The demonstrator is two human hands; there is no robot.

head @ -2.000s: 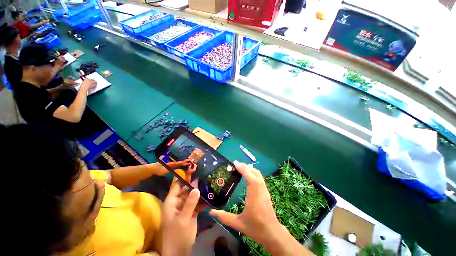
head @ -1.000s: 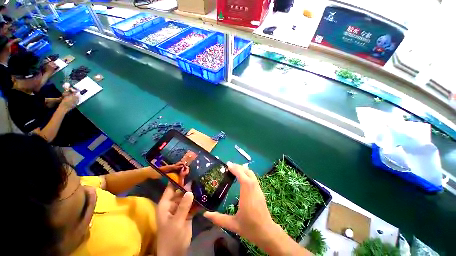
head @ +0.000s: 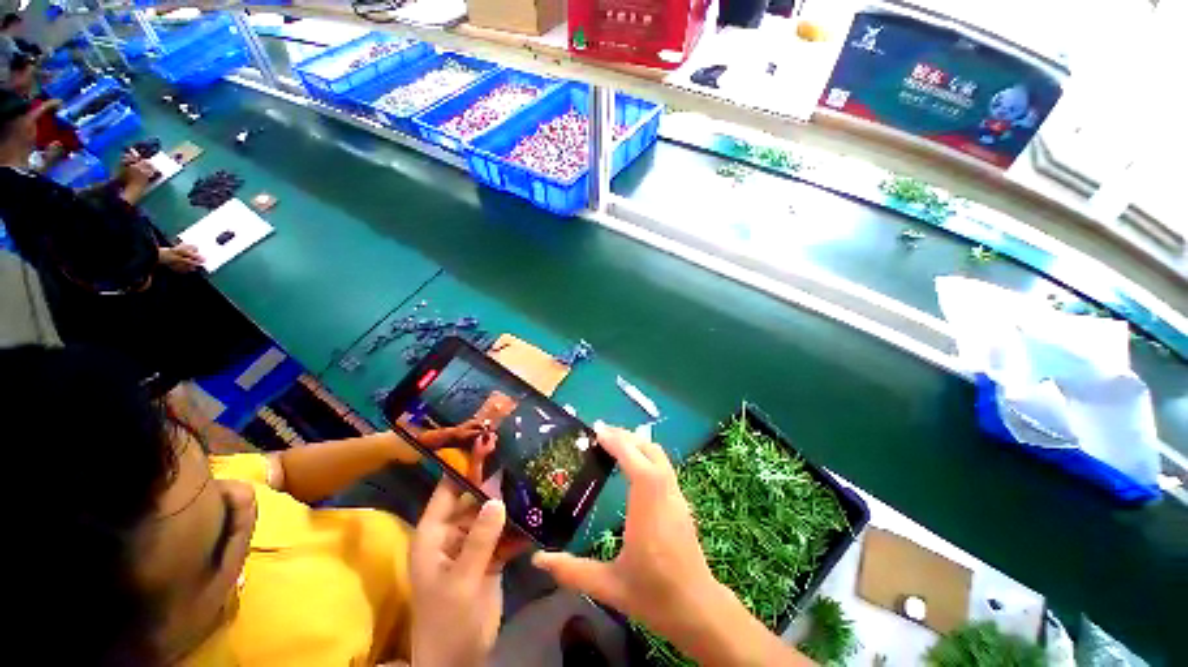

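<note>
A black smartphone (head: 502,443) is held up in front of me, tilted, its lit screen showing a camera view of a worker's hands and greenery. My left hand (head: 456,567) grips its lower left edge, thumb on the front. My right hand (head: 645,547) holds its right end between thumb and fingers; the thumb points along the lower edge. The phone hides part of the bench and most of the neighbour's hands. A black tray (head: 853,508) full of green stemmed sprigs (head: 762,515) stands right of my right hand.
A person in yellow (head: 306,573) sits close at left; others are beyond. Cardboard pad (head: 916,576) with a small white pot (head: 915,607) and a sprig pile (head: 986,646) lie at right. Blue crates (head: 560,143) stand on the shelf. A white-lined blue crate (head: 1068,437) is across the bench.
The view has shifted slightly. The far worker in black has moved away from the white board and leans back. Both my hands keep holding the phone.
</note>
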